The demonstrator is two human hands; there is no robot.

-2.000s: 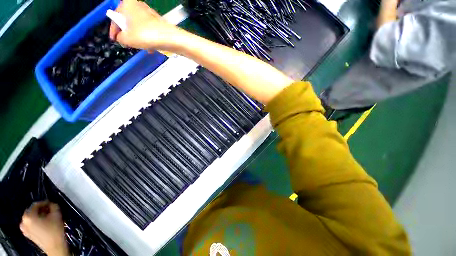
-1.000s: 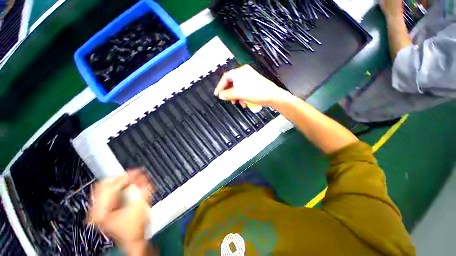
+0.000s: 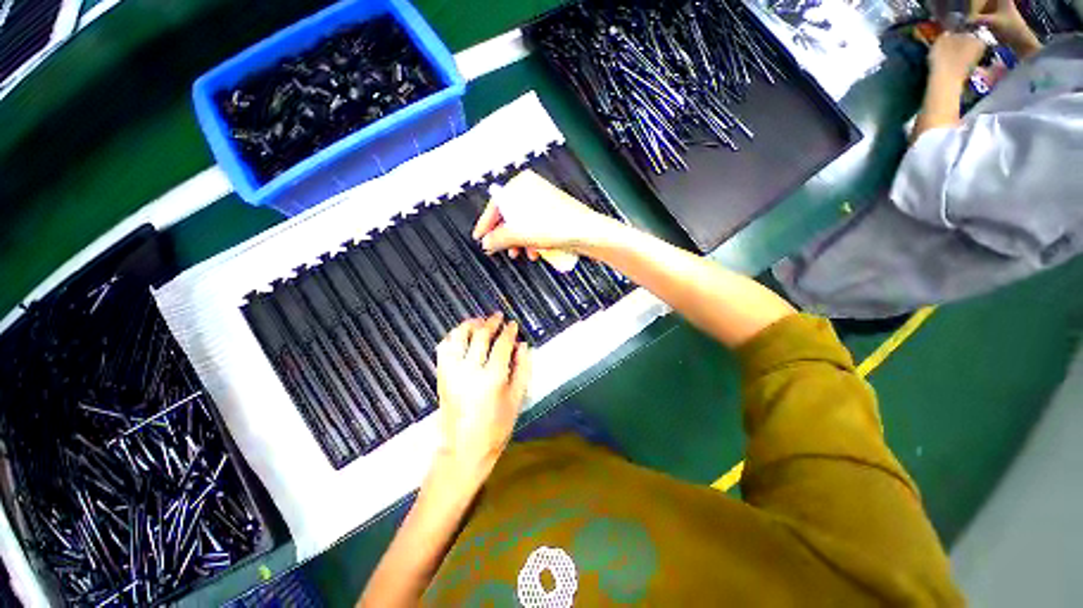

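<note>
Long black housings (image 3: 356,344) lie side by side in a slanting row on a white sheet (image 3: 226,344), notched ends up. My right hand (image 3: 534,220) is over the right part of the row, thumb and finger pinched at a housing; a pale part of the white hand tool (image 3: 558,258) shows under the palm. Whether the pinch holds a small part is hidden. My left hand (image 3: 479,386) lies at the lower ends of the housings, fingertips on a housing near its end. Whether it holds a slim rod cannot be seen.
A blue bin (image 3: 344,178) of small black parts stands beyond the sheet. The left black tray (image 3: 255,505) holds heaped rods; the right black tray (image 3: 760,172) holds rods and shows bare floor. A person in grey (image 3: 998,178) works at the right.
My right hand has come from over the blue bin down to the housings, then slightly left. My left hand has moved from the left tray to the row's lower edge. The view has shifted.
</note>
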